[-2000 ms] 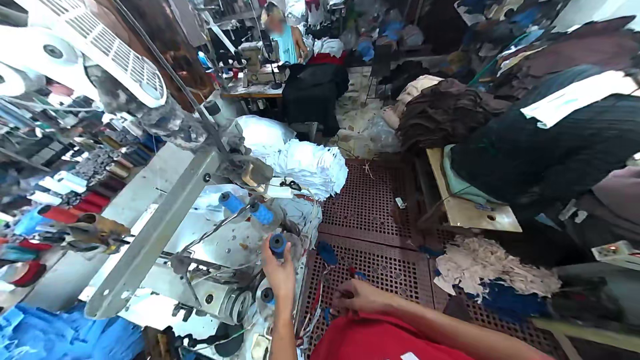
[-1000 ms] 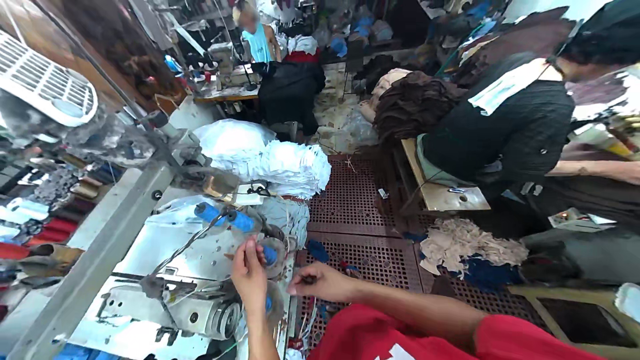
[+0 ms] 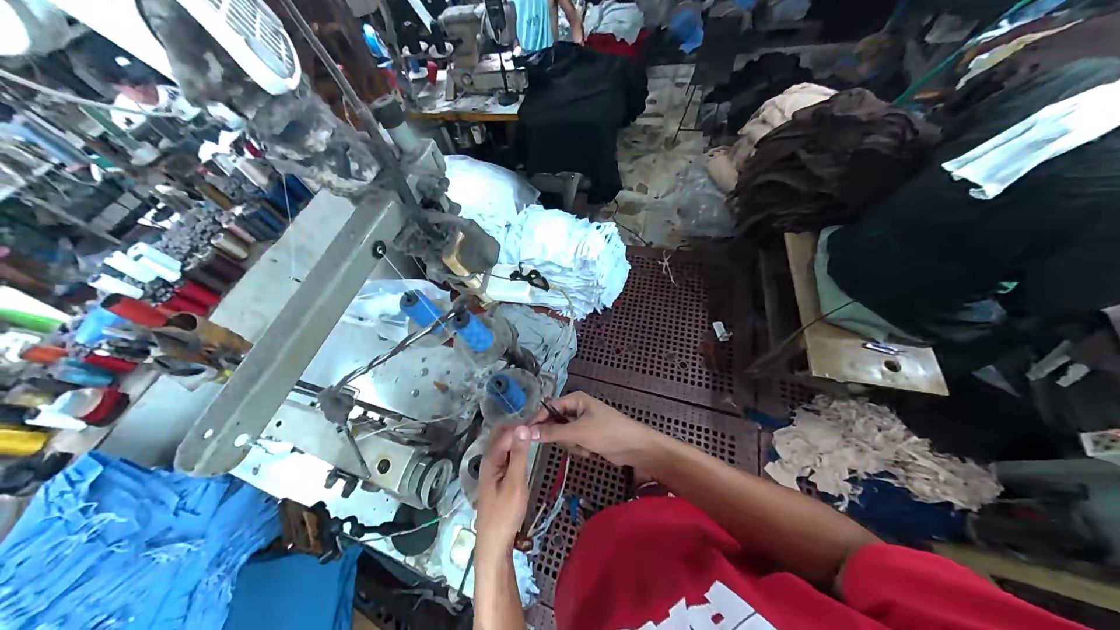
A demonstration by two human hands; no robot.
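Observation:
My left hand (image 3: 505, 477) and my right hand (image 3: 595, 429) meet at the fingertips, just below a blue thread spool (image 3: 506, 393) on its stand at the machine's edge. Between my right fingers is a small dark object, too small to name. Whether the left fingertips pinch thread cannot be told. Two more blue thread spools, one (image 3: 423, 309) and another (image 3: 473, 331), lie tilted farther back. The industrial sewing machine (image 3: 385, 464) is left of my hands, with its handwheel (image 3: 431, 481) near my left wrist.
A grey metal arm (image 3: 289, 341) crosses above the machine. Blue fabric (image 3: 114, 534) lies lower left, and a white fabric stack (image 3: 569, 258) behind. A person in dark clothing (image 3: 1006, 210) is at right, near a wooden bench (image 3: 875, 354) and beige scraps (image 3: 875, 446). Another person (image 3: 534, 22) is at the back.
My left hand was on the spool at first; it has come off it, and my two hands, apart before, now touch at the fingertips. The person at right has leaned or moved partly out of view.

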